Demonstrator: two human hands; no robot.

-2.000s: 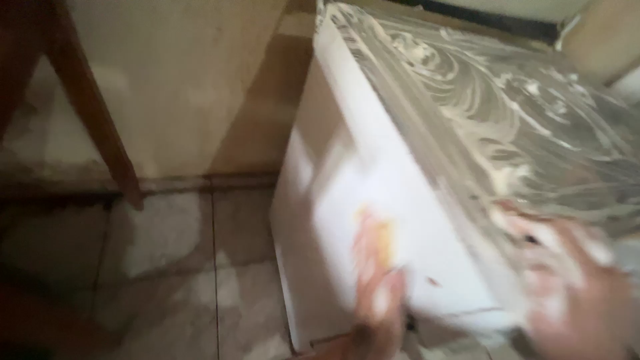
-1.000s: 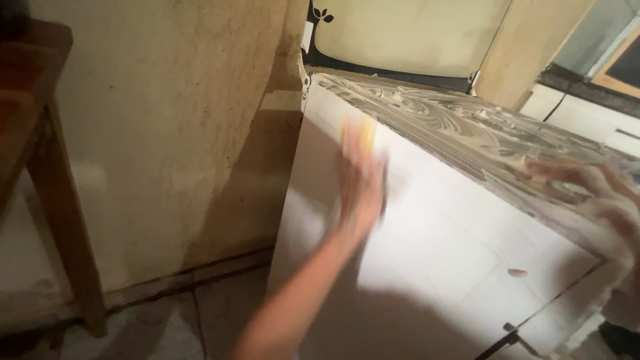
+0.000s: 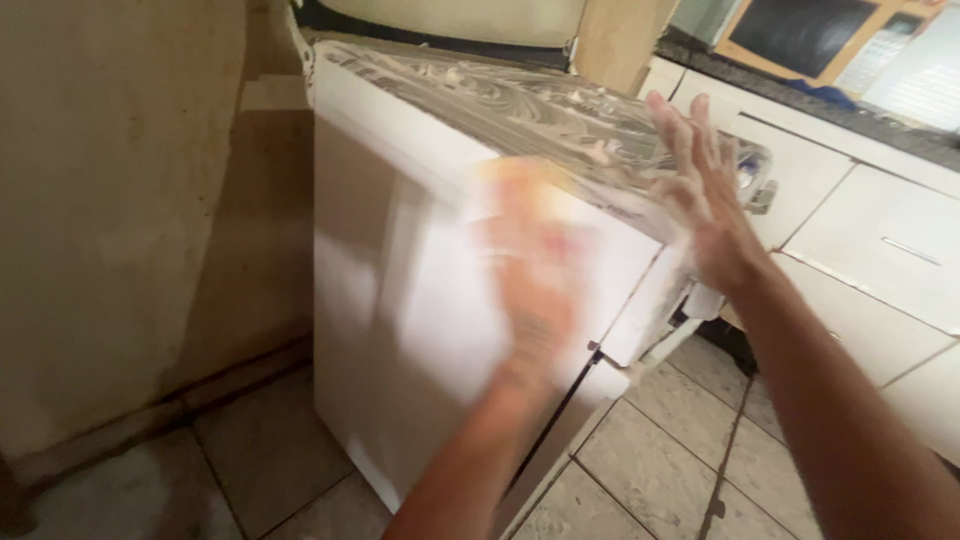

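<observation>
A white stove [image 3: 420, 300] stands at an angle, its metal top [image 3: 517, 112] covered with swirls of whitish lather. Against the upper part of its side panel, my left hand [image 3: 536, 255] is blurred by motion, with a yellow sponge [image 3: 525, 172] under its fingers. My right hand [image 3: 697, 172], wet with suds, rests at the front corner of the top, its fingers spread and raised and nothing seen in it. A raised lid [image 3: 465, 19] rises at the back of the stove.
A stained wall [image 3: 120, 187] runs along the left. White cabinets [image 3: 870, 232] under a dark stone counter [image 3: 795, 94] stand at the right, with a microwave oven [image 3: 802, 34] on it. Tiles [image 3: 660, 427] cover the floor.
My left hand has moved with the sponge along the side panel toward the stove's front. The fingers of my right hand, lower over the top before, now point up. The view has swung right.
</observation>
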